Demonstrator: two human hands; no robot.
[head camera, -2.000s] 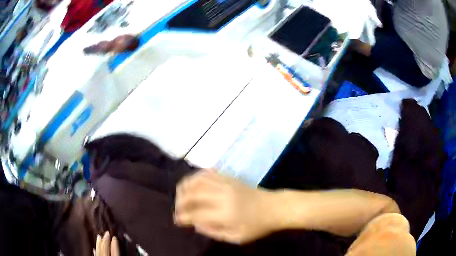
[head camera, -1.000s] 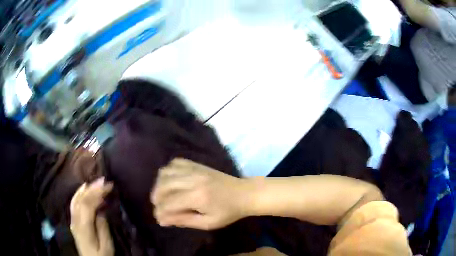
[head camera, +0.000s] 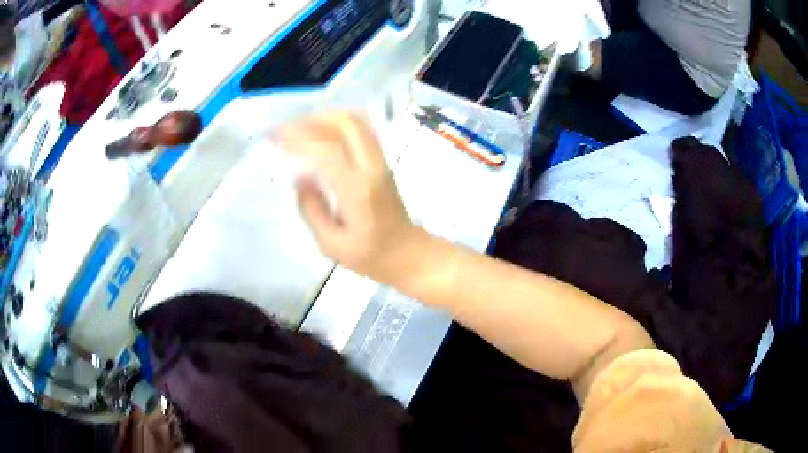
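A dark brown smooth fabric panel (head camera: 257, 372) lies at the lower left, on the front of the white machine table and hanging toward the lap. Its left side meets the needle area (head camera: 106, 372) of the white sewing machine (head camera: 133, 226). A small part of brown gathered fabric (head camera: 146, 432) shows at the bottom edge. My right hand (head camera: 341, 190) is raised over the table, blurred, fingers apart and holding nothing, off the fabric. My left hand is out of the picture.
The dark control panel (head camera: 328, 40) is on the machine arm. A smartphone (head camera: 470, 55) lies in a pale box, with an orange and blue tool (head camera: 470, 144) beside it. A dark cut-piece pile (head camera: 611, 265) is at the right. A seated person (head camera: 700, 44) is at the upper right.
My right hand has left the fabric panel and moved up over the table. My left hand has gone out of view. The camera view has shifted, so the panel sits lower.
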